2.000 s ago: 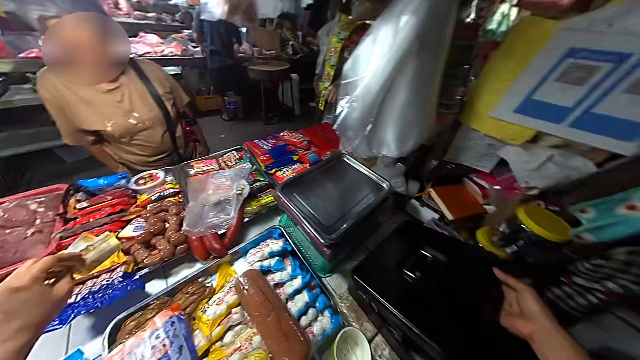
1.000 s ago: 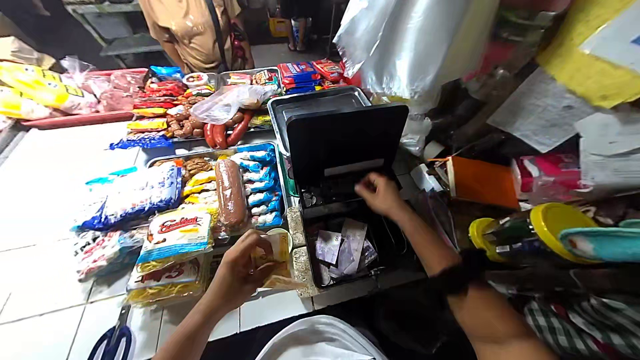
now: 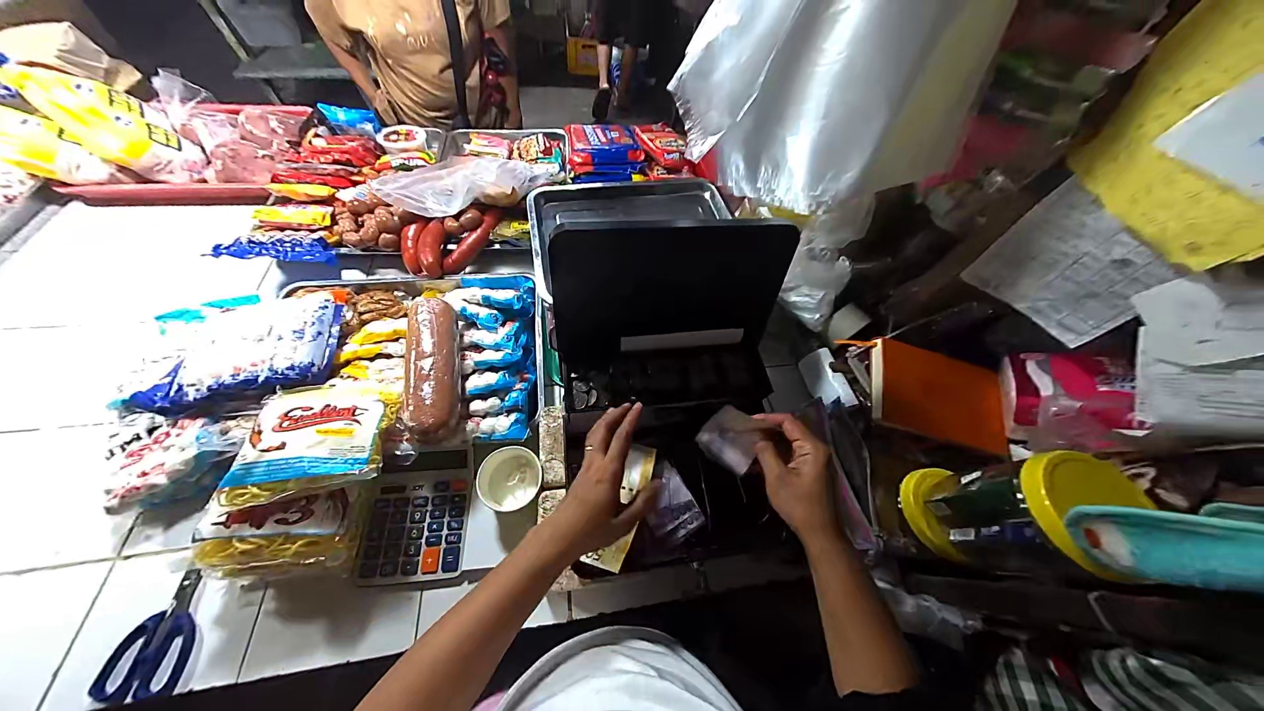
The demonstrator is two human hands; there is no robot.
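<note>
A black cash box point(image 3: 674, 286) stands on the tiled counter with its lid raised. Coins point(image 3: 585, 391) lie in its rear part, and purple banknotes point(image 3: 675, 506) lie in its front part. My left hand point(image 3: 604, 484) is over the box's left side, fingers spread, on or just above a yellowish banknote point(image 3: 632, 523); whether it grips the note is unclear. My right hand point(image 3: 798, 472) pinches a folded pale purple banknote point(image 3: 731, 440) between thumb and fingers above the box's right side. Left of the box are a small white cup point(image 3: 509, 479) and a calculator point(image 3: 413, 525).
Trays of packaged sausages point(image 3: 432, 365) and wrapped foods stand left and behind. Blue-handled scissors point(image 3: 148, 647) lie front left. Plastic bags point(image 3: 820, 89) hang behind the box. An orange notebook point(image 3: 938, 395) and yellow-lidded jars point(image 3: 1071, 513) are at right. A person point(image 3: 410, 59) stands across the counter.
The box lid was down two seconds ago and is up now. My left hand has moved from beside the box to over it. My right hand has come away from the lid and now holds a banknote.
</note>
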